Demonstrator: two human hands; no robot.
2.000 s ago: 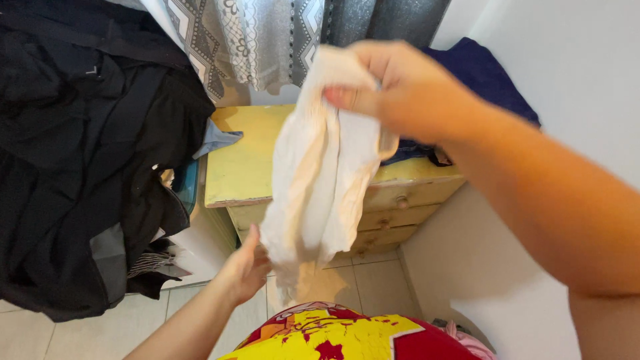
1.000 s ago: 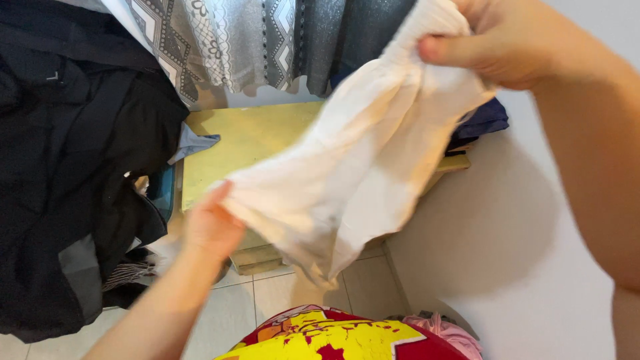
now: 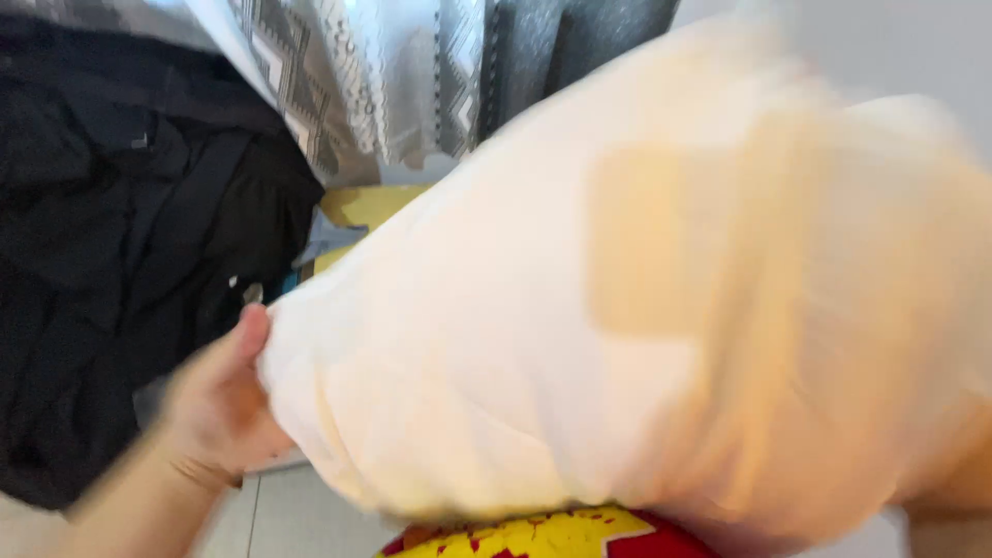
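Note:
A white cloth garment point(image 3: 496, 310), blurred by motion, spreads across the middle and right of the view. My left hand point(image 3: 232, 395) grips its left edge, thumb on top. My right hand is hidden behind the cloth; only part of that arm shows at the lower right. Darker, squarish and streaked patches show through the fabric on the right.
Dark clothes point(image 3: 116, 232) are heaped at the left. A yellow wooden furniture top point(image 3: 372, 203) shows behind the garment, with a grey-blue cloth point(image 3: 329, 239) at its edge. Patterned curtains point(image 3: 387, 77) hang at the back, and floor tiles point(image 3: 310, 511) lie below.
The white garment has been spread wide and raised nearer the camera, covering most of the yellow top. My right hand, seen holding its upper end earlier, is now out of sight.

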